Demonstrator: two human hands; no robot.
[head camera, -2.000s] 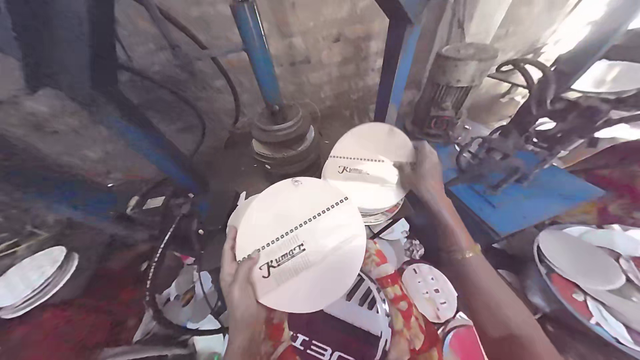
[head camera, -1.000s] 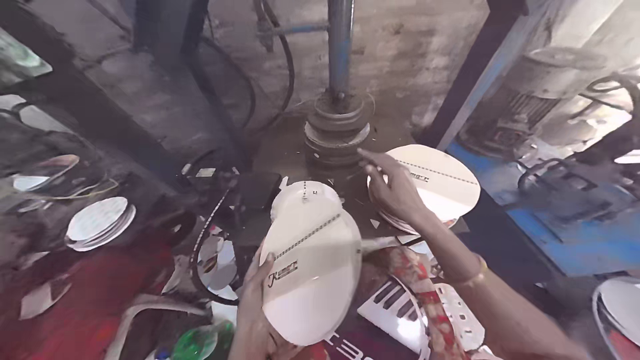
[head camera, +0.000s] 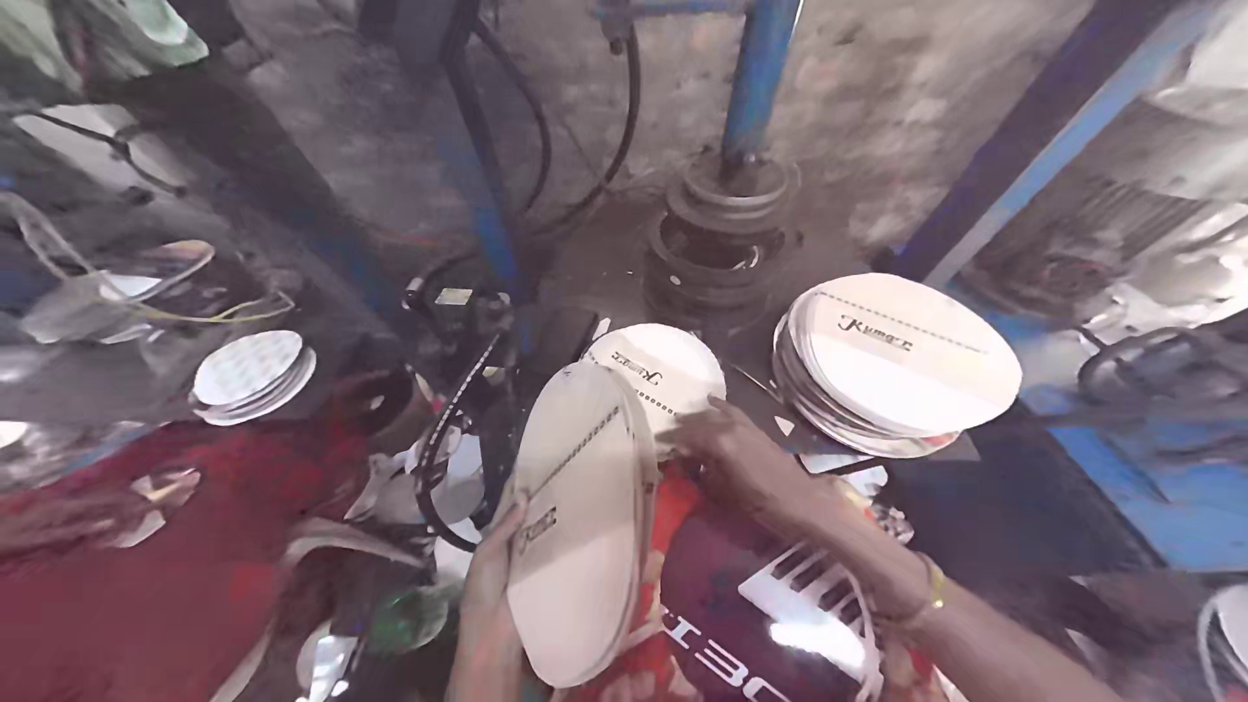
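My left hand (head camera: 492, 575) grips a tilted stack of round printed cardboard discs (head camera: 580, 526) by its left edge, low in the middle of the view. My right hand (head camera: 717, 448) has its fingertips at the lower right edge of another printed disc (head camera: 663, 366), just behind that stack; whether the fingers pinch it is unclear. To the right of the hand stands a pile of similar discs (head camera: 907, 356), untouched. Behind them is a round metal press die (head camera: 717, 234) beneath a blue press rod (head camera: 762, 88). A dark printed sheet (head camera: 760, 624) lies below my right forearm.
A small stack of discs (head camera: 252, 370) sits at the left beside red cloth (head camera: 146, 595). A black cable (head camera: 434, 468) loops left of my hands. Blue frame posts (head camera: 1043, 146) flank the die, with an electric motor (head camera: 1092, 214) at the right. Scraps lie around.
My right hand has moved from the pile on the right to the disc behind the held stack. The stack in my left hand is tilted more steeply than two seconds ago.
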